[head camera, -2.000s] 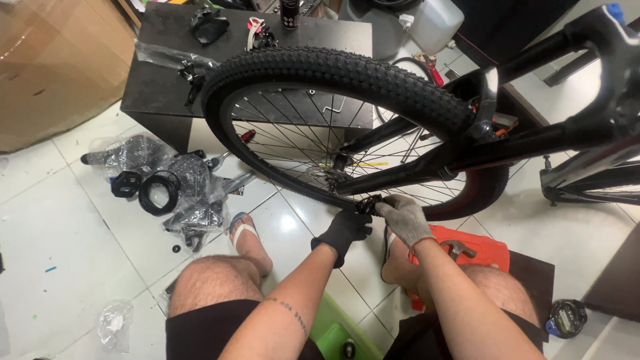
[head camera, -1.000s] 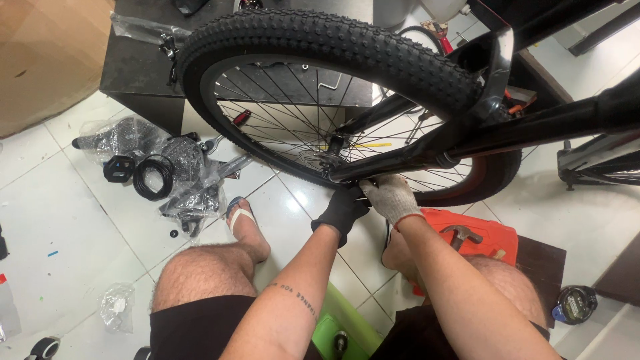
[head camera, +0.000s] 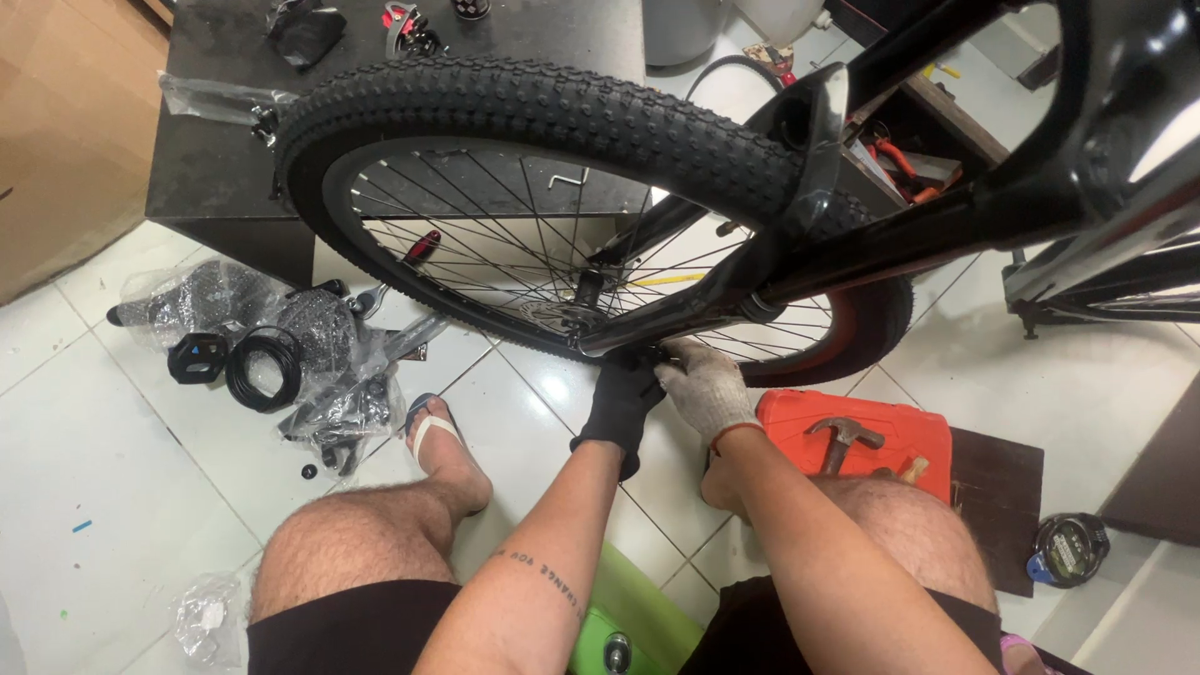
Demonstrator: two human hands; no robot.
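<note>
My left hand (head camera: 623, 403), in a black glove, and my right hand (head camera: 703, 384), in a light knit glove, meet just under the lower end of the black fork leg (head camera: 680, 305). Their fingertips are partly hidden, and what they touch there is too dark to tell. The bicycle wheel (head camera: 525, 98) with its knobby black tire sits in the fork. Its hub (head camera: 589, 286) and disc rotor (head camera: 553, 309) lie just above my hands.
A black table (head camera: 225, 178) stands behind the wheel. Plastic-wrapped parts (head camera: 220, 295) and a coiled black cable (head camera: 263, 368) lie on the tiles at left. At right, a claw hammer (head camera: 844, 439) rests on an orange case (head camera: 787, 408). A tape roll (head camera: 1072, 547) is farther right.
Two seconds ago a small dark part showed between my hands; now my hands are tucked closer under the fork end and it is not distinguishable.
</note>
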